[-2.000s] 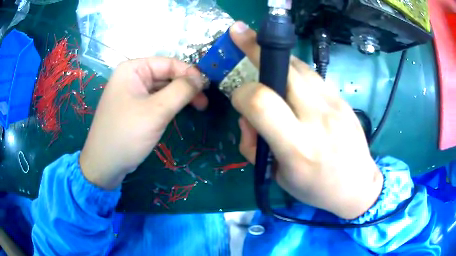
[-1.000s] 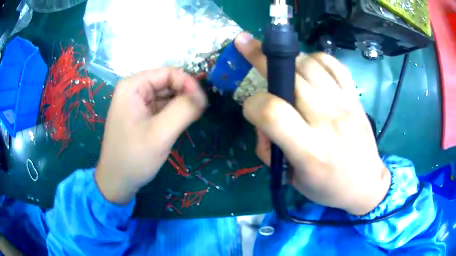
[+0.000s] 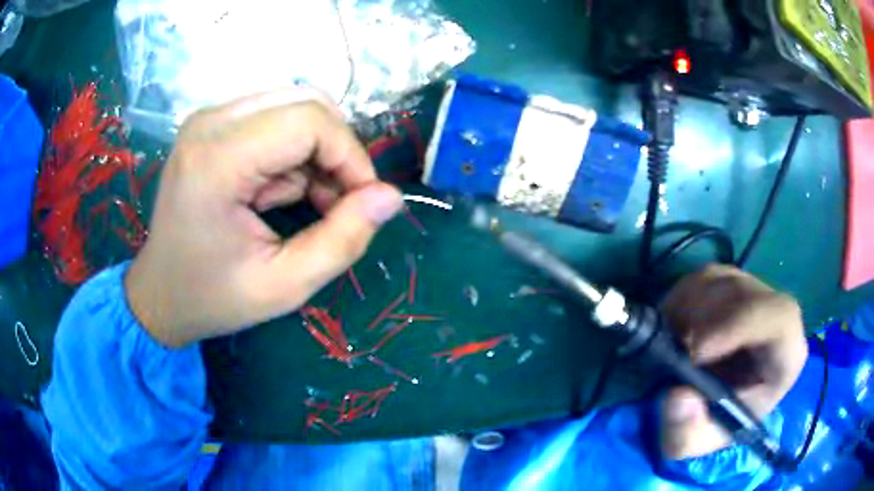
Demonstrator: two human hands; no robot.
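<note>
My left hand (image 3: 273, 206) pinches a thin pale strand (image 3: 427, 201), likely solder wire, between thumb and forefinger; it points right. My right hand (image 3: 733, 355) holds the soldering iron (image 3: 661, 347) by its black handle, tip pointing up and left, a small gap from the strand's end. The blue block (image 3: 479, 134) with a dirty white band lies on the bench just beyond the tip. Several short red wires (image 3: 328, 334) lie on the bench below my left hand.
A dense red wire pile (image 3: 77, 187) lies left beside a blue bin (image 3: 13, 173). A shiny clear bag (image 3: 240, 58) lies at the back. The black soldering station (image 3: 709, 58), red light lit, stands back right with a yellow sponge (image 3: 829, 43). A pinkish-red mat (image 3: 861, 211) is far right.
My right hand has let go of the blue block, now lying on the bench, and moved right and down. The iron has swung from upright to point up-left. A pale strand now shows in my left fingers.
</note>
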